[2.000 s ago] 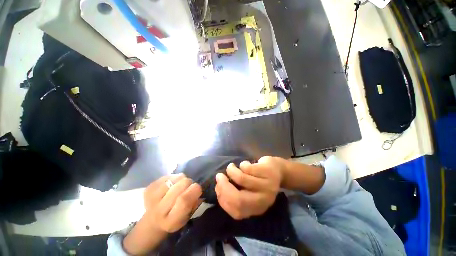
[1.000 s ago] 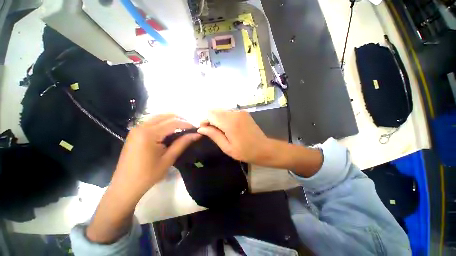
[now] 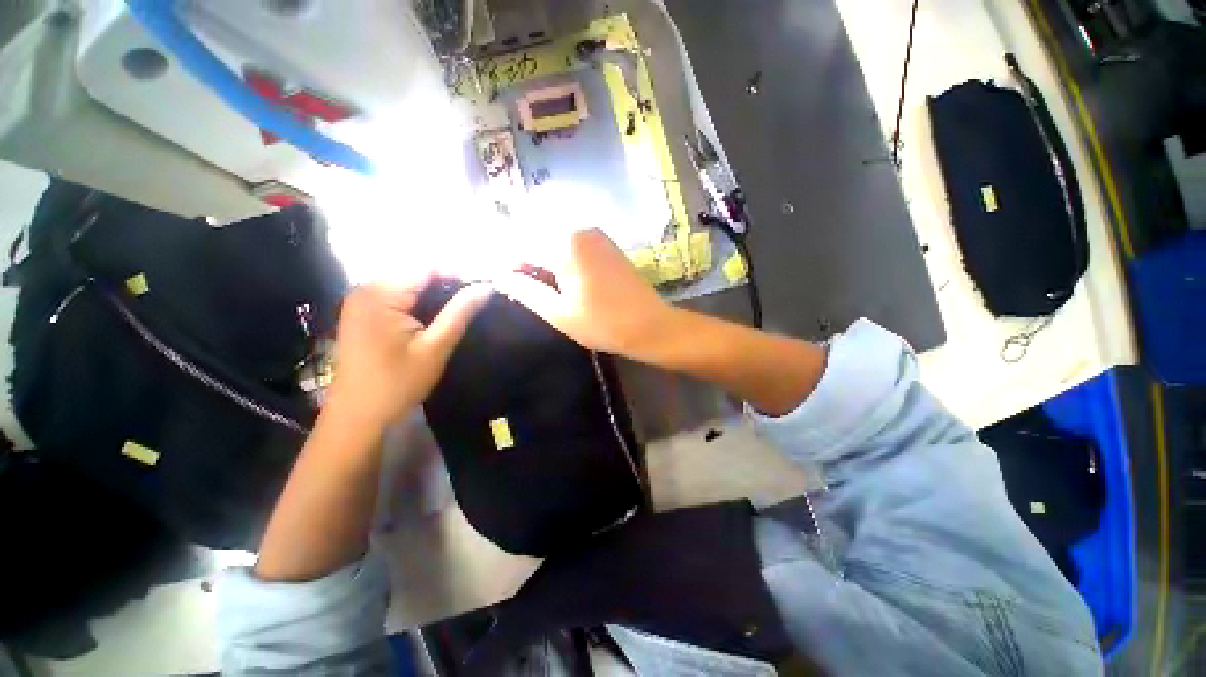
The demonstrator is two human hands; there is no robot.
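A black bag body [image 3: 529, 397] with a small yellow label [image 3: 501, 433] hangs from my two hands toward the table's front edge. A light zipper line [image 3: 616, 421] runs down its right side. My left hand [image 3: 390, 341] pinches the bag's top edge on the left. My right hand [image 3: 582, 294] pinches the top edge close beside it. The fingertips are partly washed out by the lamp glare, so the exact piece between them is hidden. The clamp plate [image 3: 582, 148] with yellow tape lies just beyond my hands.
The white machine head [image 3: 159, 73] with a blue air hose [image 3: 251, 106] is at upper left. A black bag pile [image 3: 172, 357] lies left. Thread snips [image 3: 721, 199] lie right of the plate. A separate black bag [image 3: 1008, 199] lies at right, above a blue bin [image 3: 1118, 529].
The bag was bunched near my lap. Both hands have moved it forward to the machine's lit area, and it now hangs open with its label showing. The view has shifted slightly.
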